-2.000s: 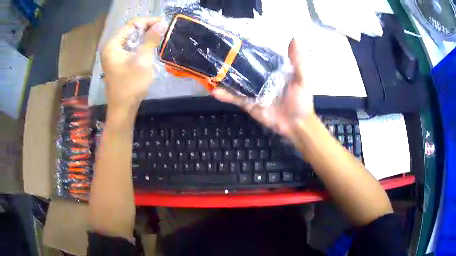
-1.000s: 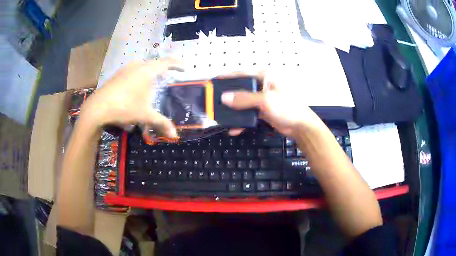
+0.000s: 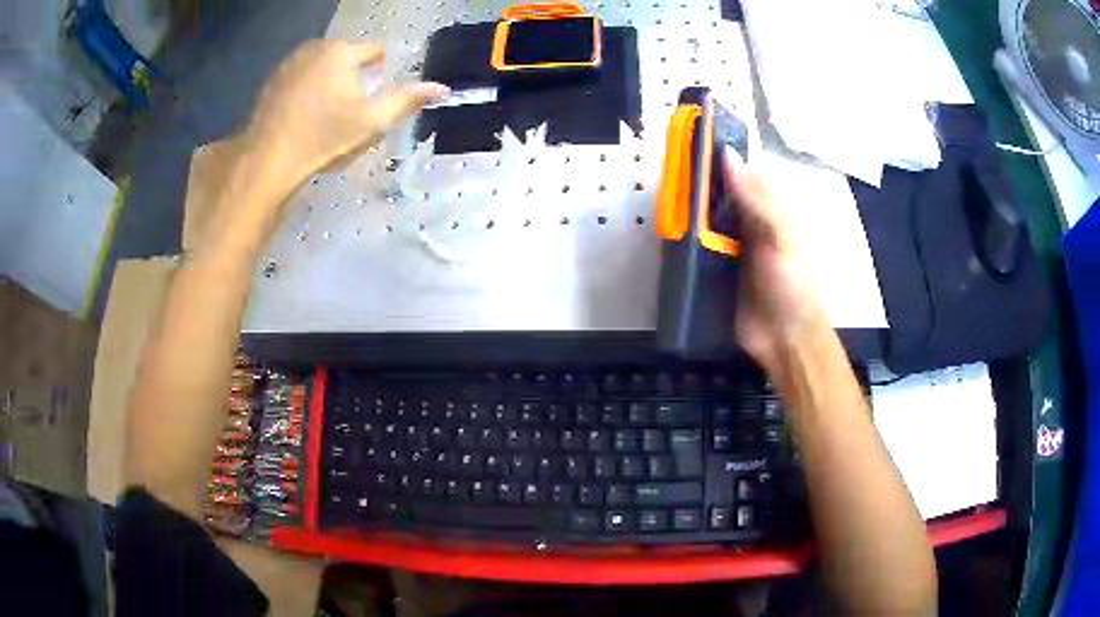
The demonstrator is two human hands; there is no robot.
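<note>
My right hand [image 3: 772, 259] holds a black handheld unit with an orange frame [image 3: 700, 271] on edge above the right part of the perforated plate [image 3: 543, 265]. The unit is out of its bag. My left hand [image 3: 338, 109] is over the plate's left side, fingers apart, with nothing clearly in it; its thumb tip is by the left edge of the black ragged-edged fixture [image 3: 464, 121]. Another orange-framed unit [image 3: 549, 42] lies on the fixture, dark face up. A faint, clear shape, possibly a poly bag [image 3: 422, 211], shows on the plate below my left hand.
A keyboard [image 3: 531, 452] sits in the red-edged tray [image 3: 543, 562] nearest me. A carton [image 3: 121, 362] with bagged orange-edged units is at left. White papers [image 3: 844, 84], a mouse [image 3: 1001, 229] on a black mat, a fan [image 3: 1068, 60] and a blue bin [image 3: 1086, 362] are at right.
The unit has come out of its clear bag. My right hand has carried it right and turned it on edge. My left hand has let go and moved up and left.
</note>
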